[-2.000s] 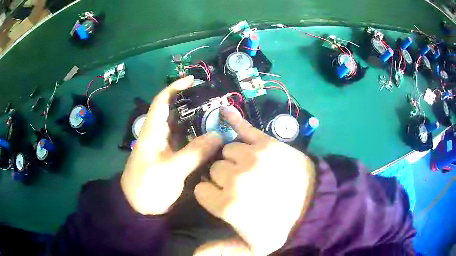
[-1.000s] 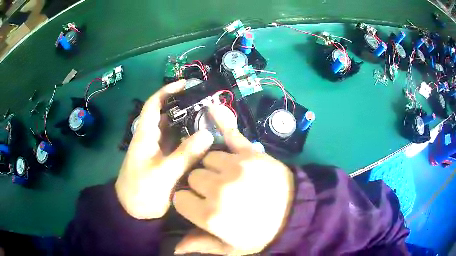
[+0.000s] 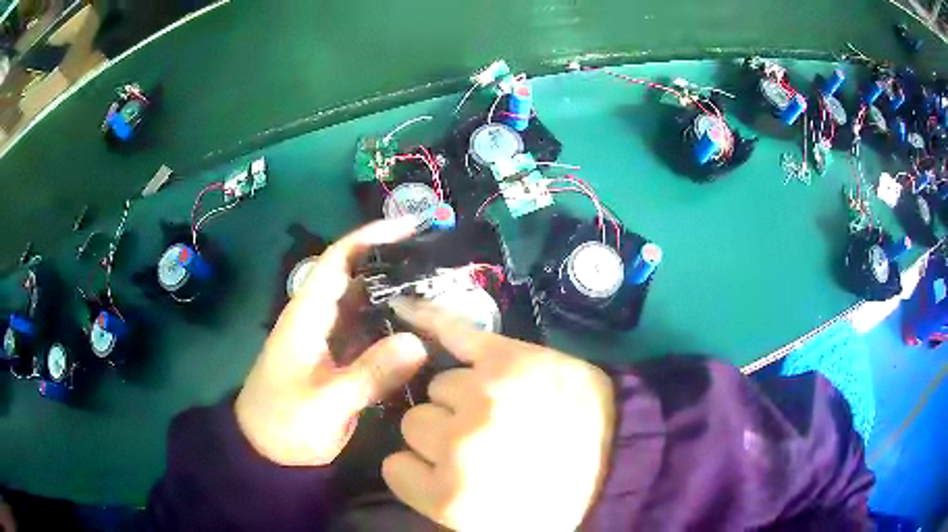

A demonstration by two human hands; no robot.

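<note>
A black speaker housing lies open side up in front of me, with a round speaker driver in it. A narrow board strip with silver parts runs along its far edge, with red lead wires at its right end. My left hand holds the housing's left side, thumb and forefinger spread around it. My right hand is over the housing, its blurred forefinger reaching to the strip's near side. Whether it grips anything is hidden.
Part-built units surround the work: one just beyond with a blue battery, one at right with a speaker driver and a loose green circuit board. More units crowd the far right and left. A green conveyor belt curves behind, bearing a unit.
The housing and both hands sit slightly lower in view. My right forefinger has moved left from the driver towards the strip. The unit on the belt has shifted left.
</note>
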